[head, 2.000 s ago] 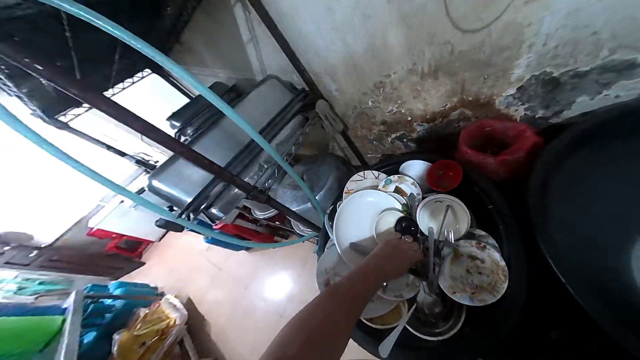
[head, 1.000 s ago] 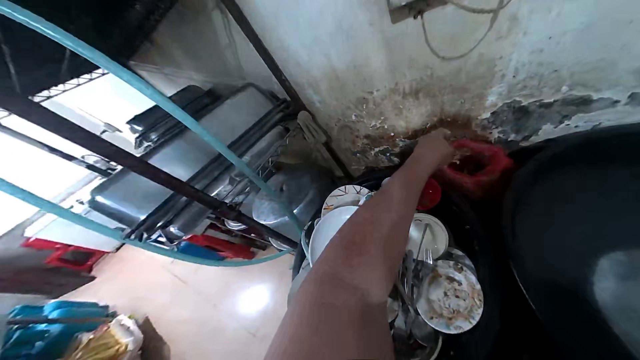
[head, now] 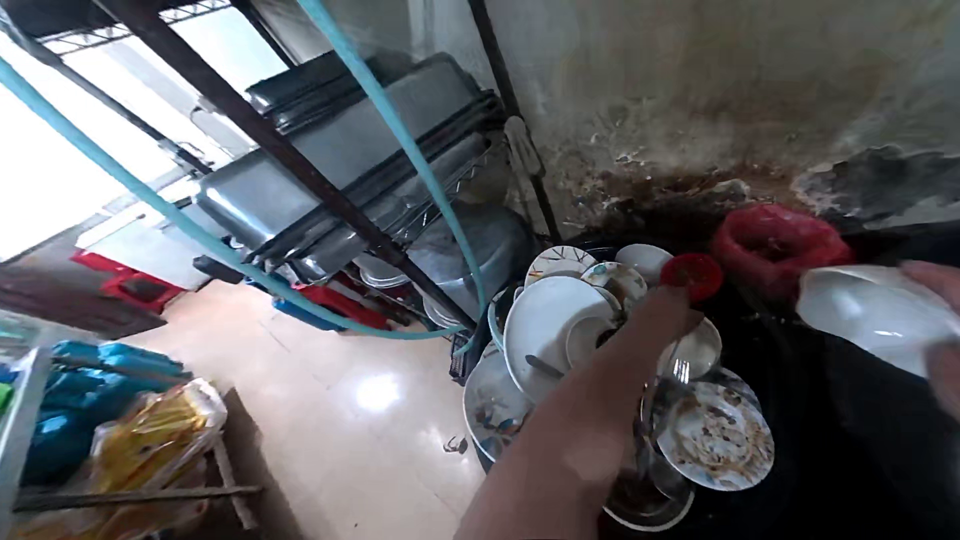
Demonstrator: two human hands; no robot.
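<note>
My left hand (head: pixel 675 304) reaches over a heap of used dishes to the near edge of a small red bowl (head: pixel 691 277); its fingers are too unclear to show a grip. At the right edge, my right hand (head: pixel 946 367), partly cut off, holds a blurred white bowl (head: pixel 874 311). Under and beside my left forearm lie a large white plate (head: pixel 547 319), a patterned plate (head: pixel 491 405), a food-smeared plate (head: pixel 716 435), a fork (head: pixel 681 369) and other cutlery. A white cup-like bowl (head: pixel 643 261) sits left of the red one.
A red plastic-lined basket (head: pixel 780 244) stands by the stained wall (head: pixel 697 97). A light-blue hose (head: pixel 405 142) and a dark metal bar (head: pixel 315 180) cross in front of steel trays (head: pixel 262 195). Blue bags (head: pixel 75 405) are at lower left, beside the tiled floor (head: pixel 337 435).
My left hand has come back from beside the red basket to the red bowl. My right hand has come into view at the right with a white bowl.
</note>
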